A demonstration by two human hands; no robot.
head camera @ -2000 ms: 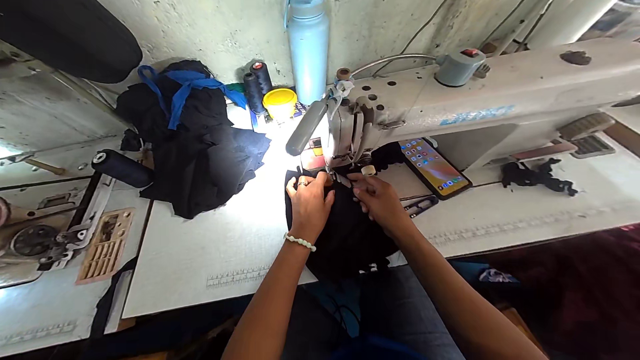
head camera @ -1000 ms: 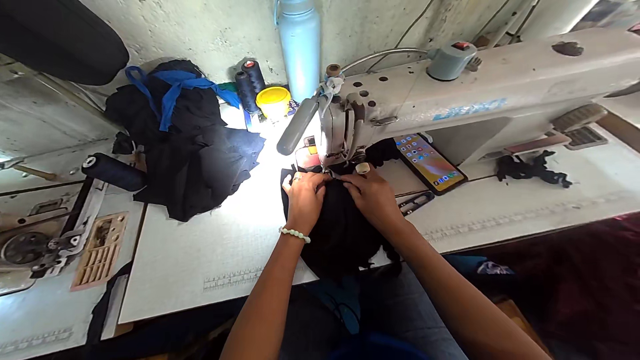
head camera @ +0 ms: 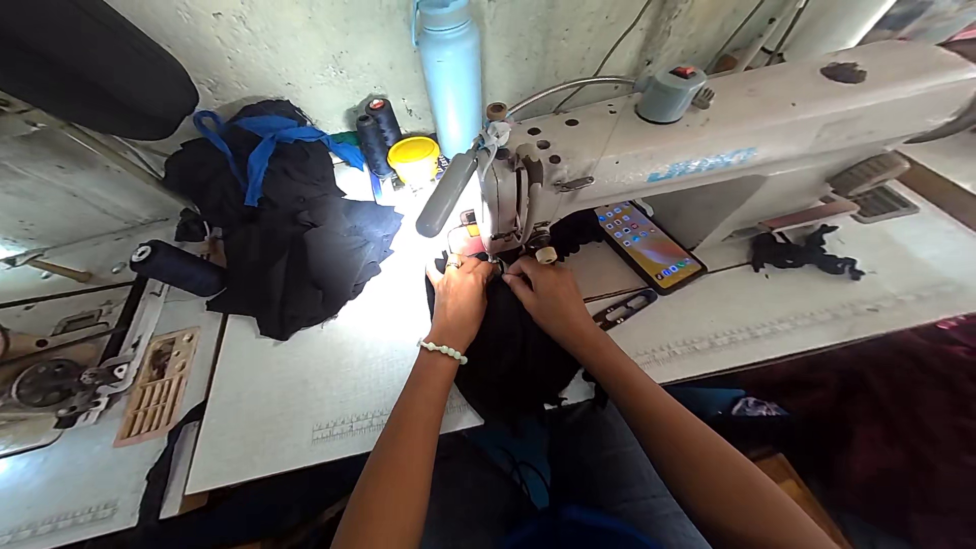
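A black cloth [head camera: 515, 366] lies under the needle area of an industrial sewing machine [head camera: 656, 114] and hangs over the table's front edge. My left hand [head camera: 460, 297], with a ring and a beaded bracelet, presses on the cloth just left of the presser foot. To the right of the needle, my right hand [head camera: 550, 297] pinches the same cloth between thumb and fingers. The fingertips of both hands are close together, and the stitching point is partly hidden by them. A lamp [head camera: 448, 194] lights the spot brightly.
Dark cloth pieces [head camera: 305, 236] with a blue strip are piled at left beside a thread cone [head camera: 177, 268]. Behind stand more cones [head camera: 375, 145], a yellow-lidded tub [head camera: 414, 158] and a blue bottle [head camera: 451, 84]. A phone [head camera: 650, 248], thread snips [head camera: 625, 309] and black scraps [head camera: 801, 253] lie right.
Two seconds ago my right hand was at the needle with a slim metal-looking item by its fingers; now that item does not show, and the fingers pinch the cloth.
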